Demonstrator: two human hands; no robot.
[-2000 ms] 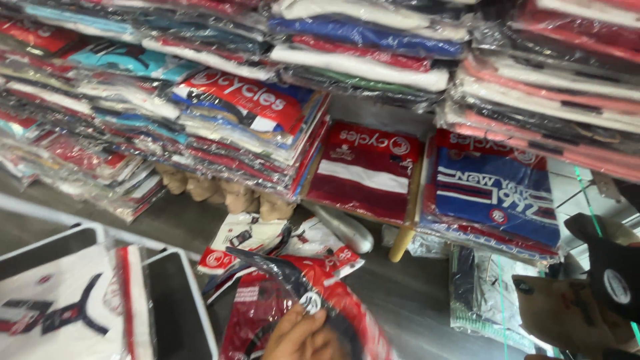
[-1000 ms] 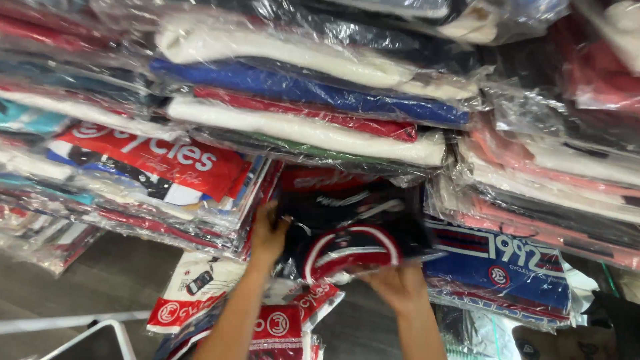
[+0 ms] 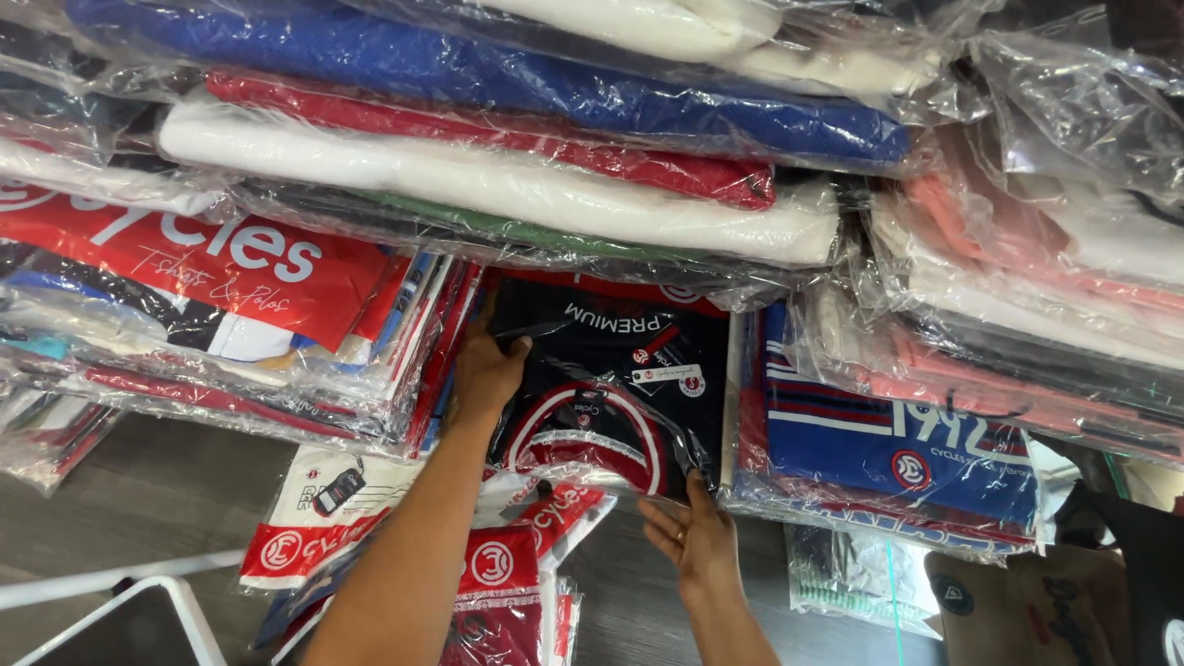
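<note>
A folded black T-shirt in a clear plastic bag [image 3: 610, 342], with a red and white collar and a hang tag, lies in a gap between stacks of bagged garments. My left hand [image 3: 490, 370] rests along its left edge, thumb over the plastic, fingertips partly hidden. At its lower right corner, my right hand [image 3: 692, 532] touches the bag's near edge, with the thumb and fingers spread beneath the rim. Whether either hand grips the bag is not plain.
Bagged garments with a red printed band [image 3: 277, 268] are stacked at left, and blue bagged shirts [image 3: 888, 444] at right. Folded clothes [image 3: 499, 176] overhang the gap. Below are loose bagged garments [image 3: 490, 592] and a white metal frame [image 3: 176, 601].
Two seconds ago one hand was at a dark bagged garment lower down, and a red bagged shirt showed in the gap. The black shirt now lies flat there. The view has moved closer.
</note>
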